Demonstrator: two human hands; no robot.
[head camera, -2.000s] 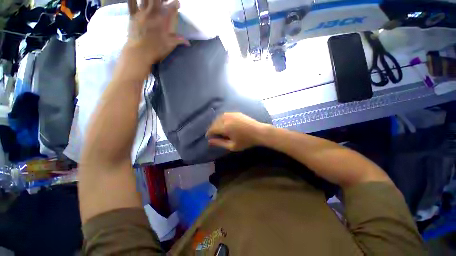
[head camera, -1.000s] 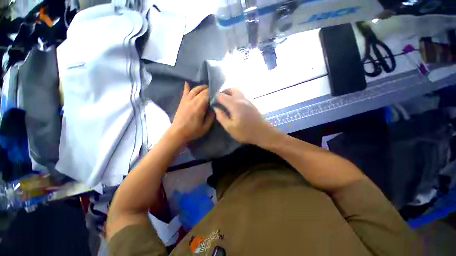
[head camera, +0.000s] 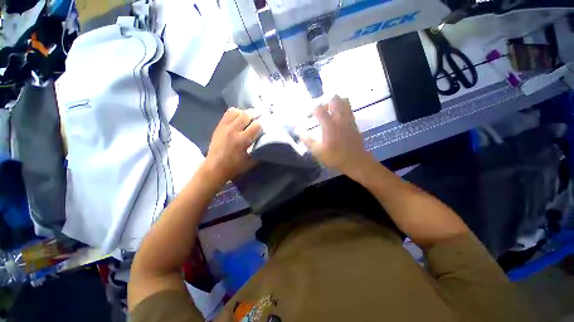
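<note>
The dark grey fabric piece (head camera: 277, 179) lies folded over the table's front edge, below the needle area of the sewing machine (head camera: 377, 25). More dark grey cloth lies flat behind my left hand, partly under a light garment panel (head camera: 195, 47). My left hand (head camera: 234, 143) grips the grey cloth at its left, fingers near the lamp glow. My right hand (head camera: 338, 135) is at the right of the cloth, beside the presser foot, fingers bent; its fingertips are washed out by glare. The needle and the cloth under it are hidden by the bright light.
The stack of pale panels (head camera: 113, 126) is at left, with a grey cloth bundle (head camera: 39, 151) beyond it. A black phone (head camera: 409, 77), scissors (head camera: 454, 66) and a purple-and-white item (head camera: 505, 69) lie at right. A ruler (head camera: 434, 119) runs along the front edge.
My left hand left the far side and came to the grey cloth. Both hands folded it, then moved up towards the needle with it. My right hand has shifted right.
</note>
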